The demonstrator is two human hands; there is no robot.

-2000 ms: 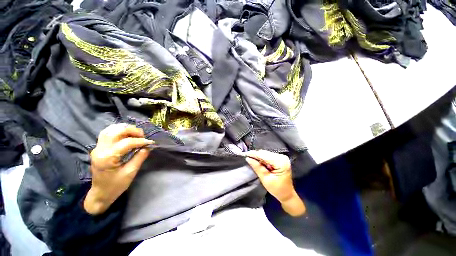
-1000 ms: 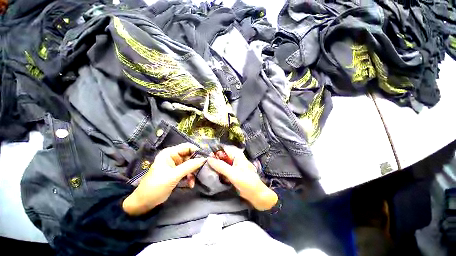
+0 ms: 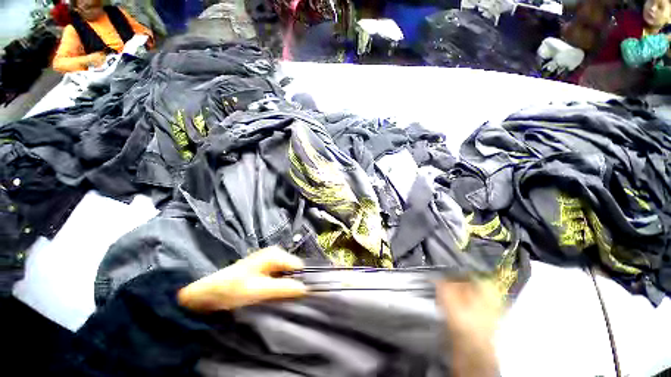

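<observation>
A dark grey denim jacket (image 3: 243, 199) with yellow embroidery (image 3: 324, 177) lies before me. My left hand (image 3: 246, 282) grips a stitched edge of it, thumb above and fingers behind. My right hand (image 3: 474, 316) is blurred at the other end of the same edge, which is stretched straight between the hands. The paler cloth below the edge hangs blurred towards me. Whether my right hand holds anything else, such as snips, cannot be seen.
Piles of dark jackets lie on the white table (image 3: 368, 85), at left (image 3: 96, 154) and at right (image 3: 581, 162). A table joint line runs at lower right. A person in orange (image 3: 99, 40) is at far left; another person (image 3: 651, 44) is at far right.
The view has tilted up, showing the far table and people. My hands have moved apart from being together at the cloth and now stretch an edge; my right hand has moved right.
</observation>
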